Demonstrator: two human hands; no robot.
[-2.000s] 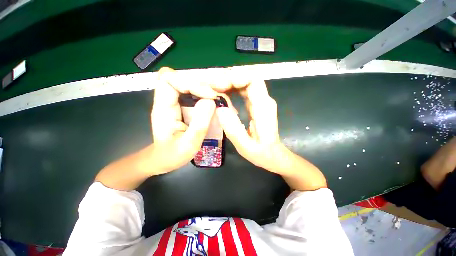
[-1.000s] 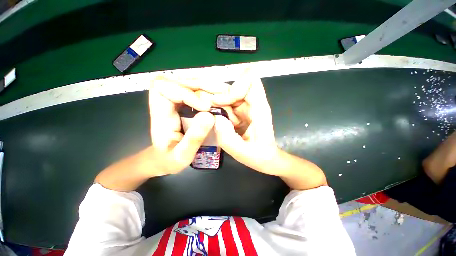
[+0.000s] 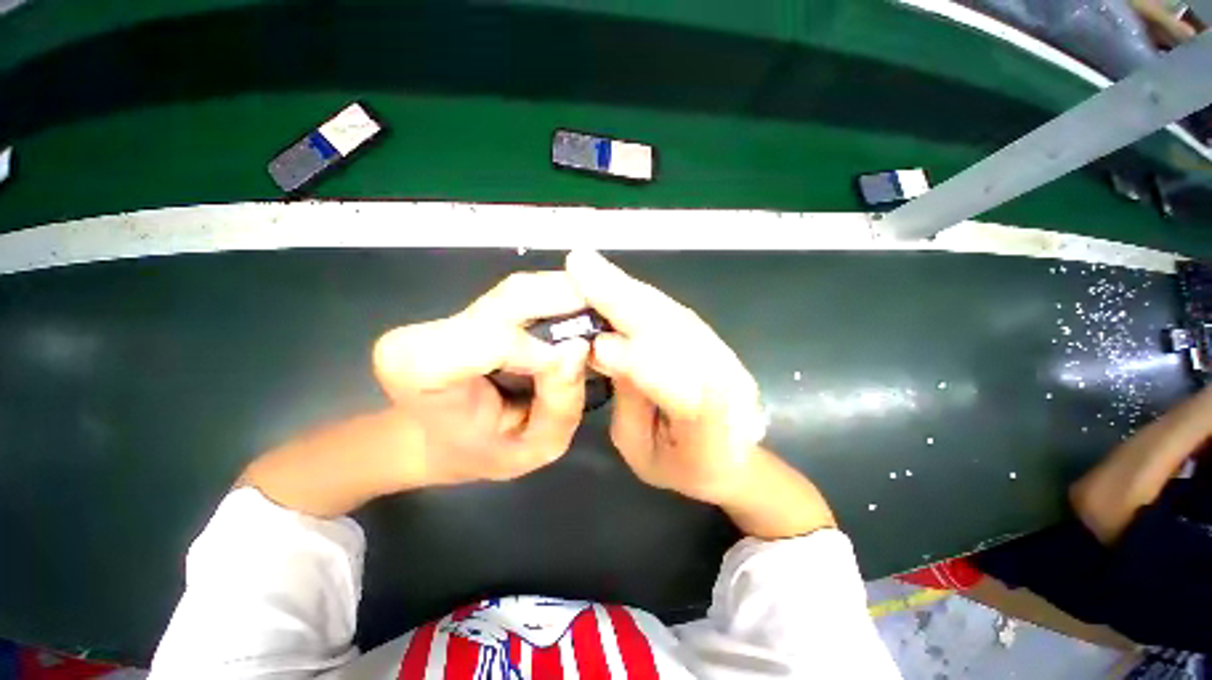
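Note:
A black phone-shaped unit (image 3: 572,327) is held above the dark green bench, with a small white patch showing at its end between the fingertips. My left hand (image 3: 485,379) grips it from the left, thumb and fingers at the near edge. My right hand (image 3: 675,379) grips it from the right, its fingertips at the unit's end. The hands cover most of the unit. Its pale face and patterned part do not show.
Phone-shaped units lie on the green conveyor (image 3: 452,146) beyond the white strip (image 3: 399,229). A grey post (image 3: 1050,146) rises at the right. White specks (image 3: 1110,332) are scattered on the bench (image 3: 160,399) at right. Another person's arm (image 3: 1143,465) is at the right edge.
The unit has been tilted so its end faces me and its patterned face is hidden. Both hands have shifted their grip. The conveyor units have moved left, and the view has shifted.

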